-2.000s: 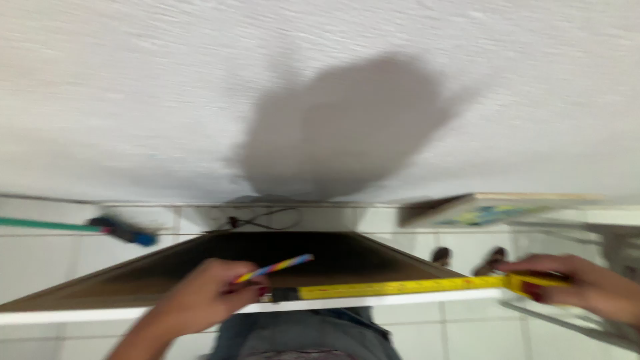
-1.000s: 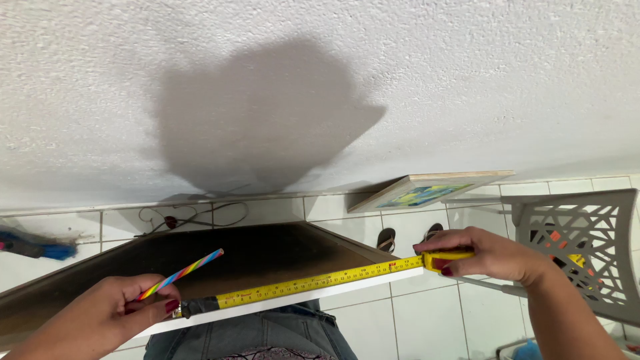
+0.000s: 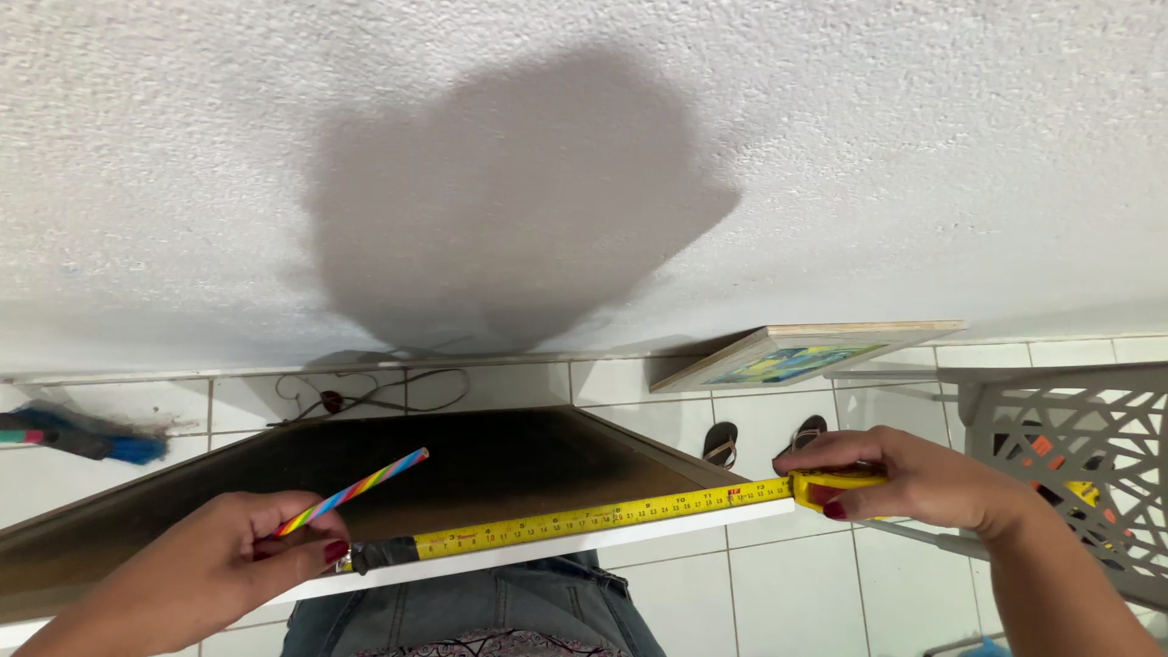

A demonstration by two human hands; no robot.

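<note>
A yellow tape measure point(image 3: 602, 518) lies stretched along the white edge point(image 3: 547, 545) of a dark-faced panel point(image 3: 438, 465). Its hook end, wrapped in black tape, is pinched in my left hand point(image 3: 237, 557), which also holds a rainbow-striped pencil point(image 3: 356, 490) pointing up and to the right. My right hand point(image 3: 922, 484) grips the yellow tape case point(image 3: 835, 488) just past the panel's right corner. Part of the panel's left side is hidden by my left hand and forearm.
Beyond the panel rises a textured white wall point(image 3: 867, 164). A framed picture point(image 3: 794, 356) leans there, with flip-flops point(image 3: 720, 444) on the tiled floor nearby. A grey plastic chair point(image 3: 985, 411) stands right, a blue-bristled broom point(image 3: 132, 449) left. A thin cord point(image 3: 438, 374) lies by the wall.
Both hands still hold the tape along the panel's edge. The view has shifted, and the chair at the right shows much more clearly than in the blurred oldest frame.
</note>
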